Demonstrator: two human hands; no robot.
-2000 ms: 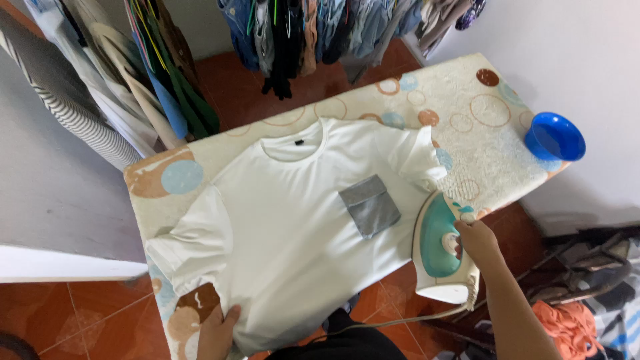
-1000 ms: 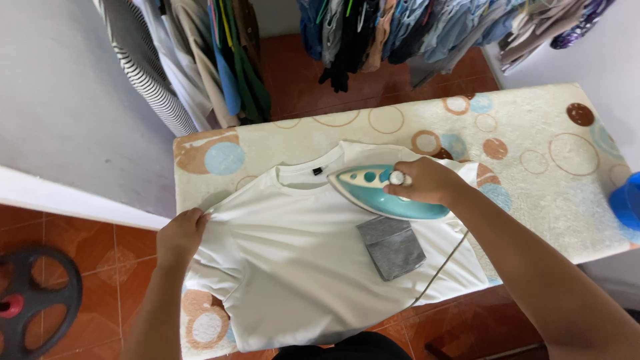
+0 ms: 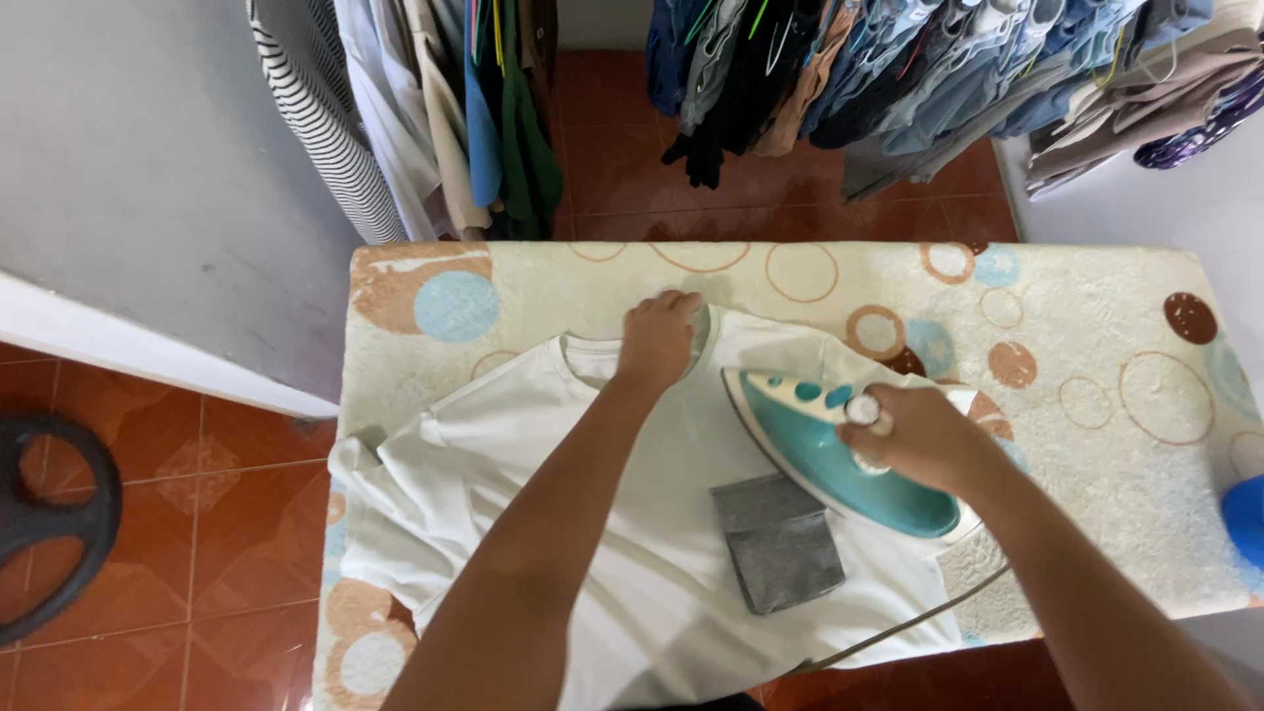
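Observation:
A white T-shirt (image 3: pixel 652 553) with a grey chest pocket (image 3: pixel 780 543) lies spread on a padded ironing surface (image 3: pixel 1047 474) with a circle pattern. My left hand (image 3: pixel 660 336) rests on the shirt's neckline, its fingertips at the collar; whether it pinches the cloth is hard to tell. My right hand (image 3: pixel 913 434) grips the handle of a teal and white clothes iron (image 3: pixel 839 459). The iron lies over the chest and shoulder just above the pocket, its tip toward the collar. Its cord (image 3: pixel 908 624) runs down across the shirt.
Shirts on hangers (image 3: pixel 513 128) hang beyond the far left corner, and jeans and other clothes (image 3: pixel 889 79) hang behind the far edge. A blue bowl (image 3: pixel 1246 518) is partly in view at the right. A dark wheel-like object (image 3: pixel 94 494) is at the left above the tiled floor.
My left hand has moved from the shirt's left shoulder to the neckline. The iron has shifted right, away from the collar, with my right hand still on it.

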